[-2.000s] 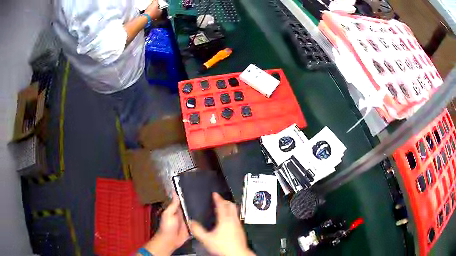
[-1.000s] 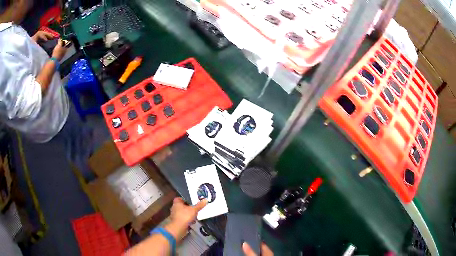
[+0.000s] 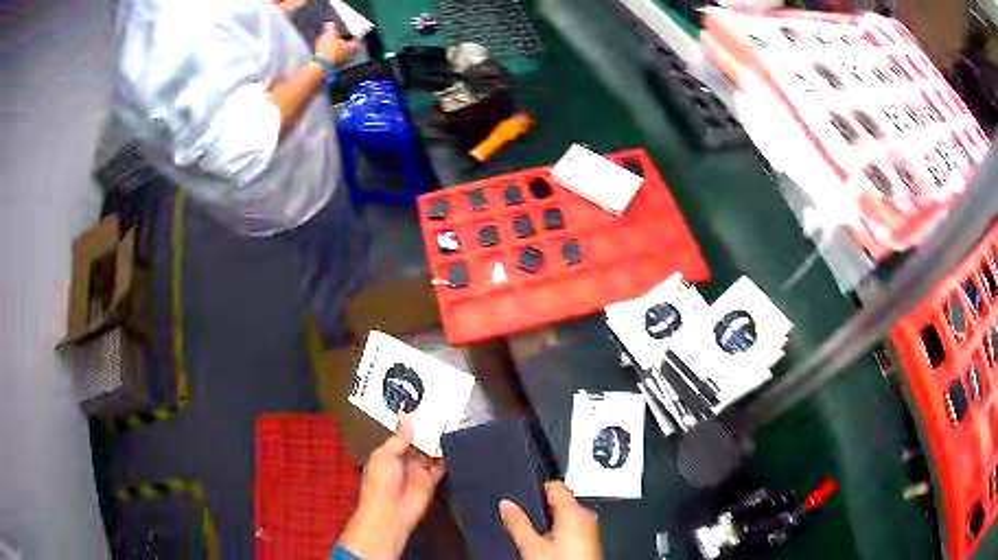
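My left hand [image 3: 394, 487] holds a white box lid or sleeve [image 3: 412, 391] with a round dark watch picture, tilted above the open carton. My right hand [image 3: 556, 527] holds a plain dark box base [image 3: 495, 481] close beside it. The two pieces are near each other at the lower middle; whether their edges touch is unclear. A white picture box [image 3: 607, 445] lies on the bench just right of my right hand. Several more white boxes [image 3: 735, 331] are piled behind it.
A red pocket tray [image 3: 613, 263] with dark watch pieces and a white box [image 3: 596, 178] lies ahead. A metal post [image 3: 832, 317] crosses at right, near a red-tipped tool [image 3: 766, 516]. Film-covered trays [image 3: 854, 109] stand back right. A coworker [image 3: 235, 120] stands at upper left.
My left hand has taken hold of a white picture piece and moved left over the carton. The dark base, in my right hand, is now beside it. The camera view has swung left.
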